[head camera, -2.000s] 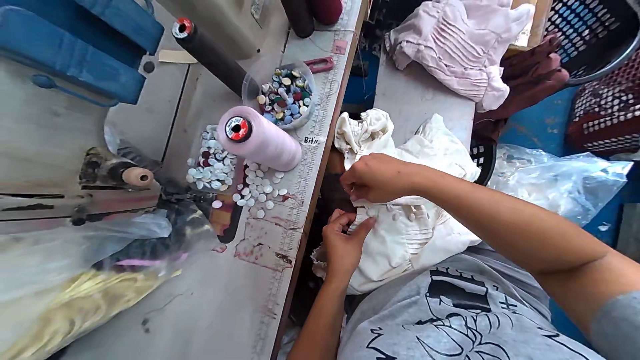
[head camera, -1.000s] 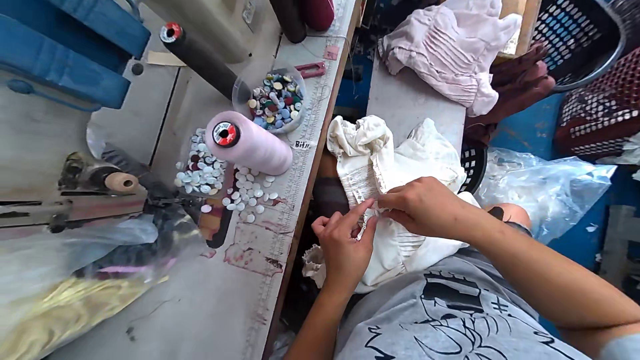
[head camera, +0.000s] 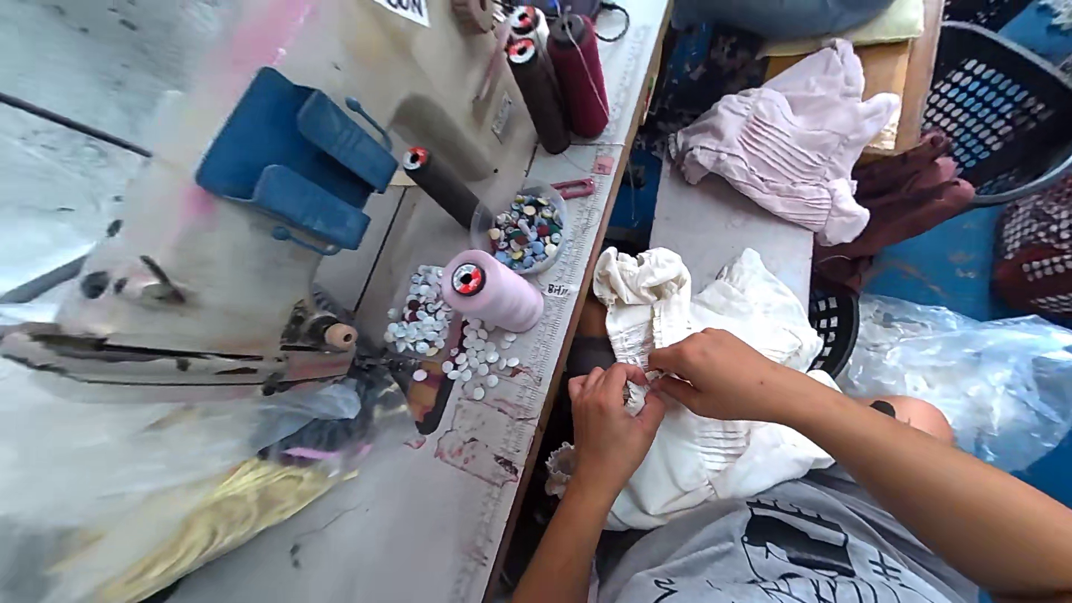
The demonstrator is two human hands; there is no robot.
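A white gathered garment [head camera: 754, 314] lies across my lap, with pleats on its front. My left hand [head camera: 615, 419] pinches a bunched bit of its edge. Close against it, my right hand [head camera: 716, 373] grips the same strip of fabric between thumb and fingers. What lies between the fingertips is too small to tell. On the sewing machine table to the left, a cone of pink thread [head camera: 507, 293] stands between loose white buttons [head camera: 481, 356] and a clear tub of mixed buttons [head camera: 528, 230].
A sewing machine [head camera: 452, 92] with a blue plastic holder [head camera: 293, 159] fills the left. Dark thread cones [head camera: 536, 100] stand behind. A pink garment [head camera: 779, 138] lies on a board at the back right, near a black basket [head camera: 988, 109] and a clear plastic bag [head camera: 963, 368].
Both hands have stayed at the white garment, and their fingers have shifted along its gathered edge. Two seconds ago the hands were farther apart; now they are close together.
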